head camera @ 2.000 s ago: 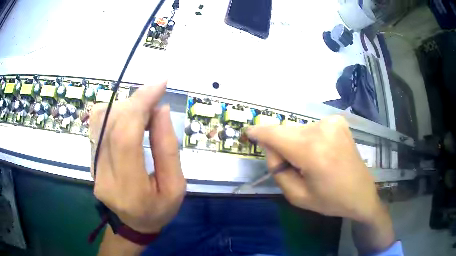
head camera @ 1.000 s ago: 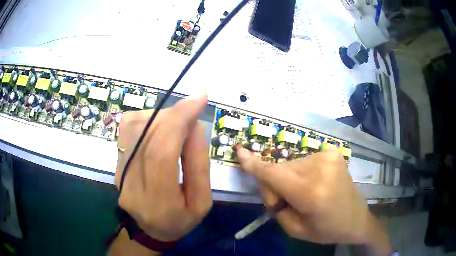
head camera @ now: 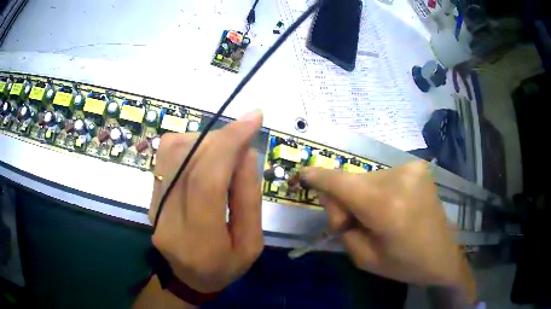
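A PCB panel (head camera: 284, 192) with yellow transformers and round capacitors lies across the conveyor rails at centre right. My right hand (head camera: 386, 223) is over it, its index fingertip at the parts near the left end. The tweezers (head camera: 311, 244), a thin grey tool, stick out under my right palm, held in that hand. My left hand (head camera: 208, 199) is over the gap between panels, at the right end of another long PCB panel (head camera: 51, 124). Its thumb and index finger are apart; the other fingertips are hidden. I cannot tell if it touches that panel.
A black coiled cord (head camera: 232, 96) crosses above my left hand. A sample board (head camera: 232, 51) with an orange-red top lies at the back. A black phone (head camera: 336, 33) lies on a printed paper sheet (head camera: 368, 90). A dark cloth (head camera: 440, 136) and a grey round object (head camera: 429, 75) are at right.
The view has shifted, so panels, sample board and phone appear further right. My right index finger has moved among parts near the panel's left end. The cord has swung right at its top.
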